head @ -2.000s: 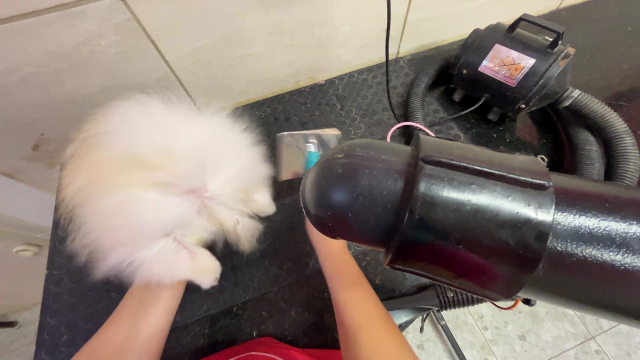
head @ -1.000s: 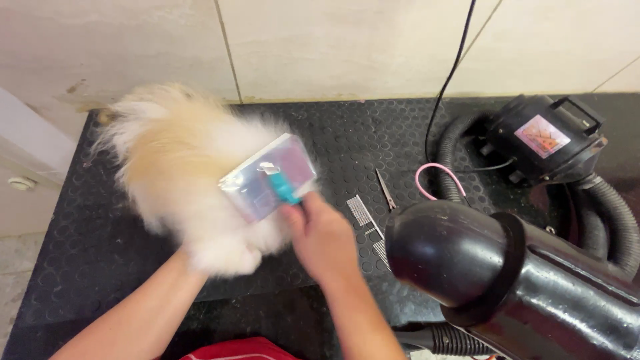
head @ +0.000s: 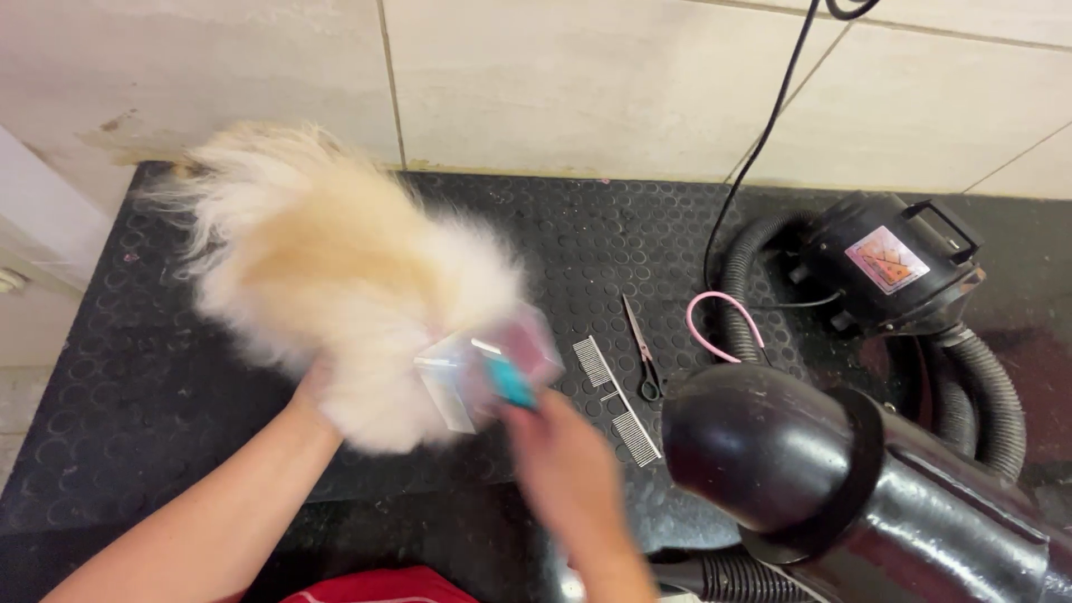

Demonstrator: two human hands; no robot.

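Observation:
A fluffy white and tan dog (head: 335,260) is on the black studded rubber mat, its head not clearly visible. My left hand (head: 316,389) reaches under the near side of the dog, its fingers hidden in the fur. Held in my right hand (head: 553,452) by its teal handle is a slicker brush (head: 511,381), blurred, with its flat shiny back turned up against the fur at the dog's right end. Just right of the brush, a metal grooming comb (head: 618,402) lies on the mat, and scissors (head: 641,347) with dark finger rings lie beside it.
A large black dryer nozzle (head: 770,444) juts in from the lower right, close to my right hand. Behind it stand a black pet blower (head: 888,260) with a ribbed hose (head: 992,394) and a pink loop (head: 695,322). A tiled wall (head: 586,92) borders the mat (head: 569,218) at the back.
The brush has come off the mat, where it lay near my right hand, and is now at the dog. The dog has turned, showing its tan back. The view has shifted.

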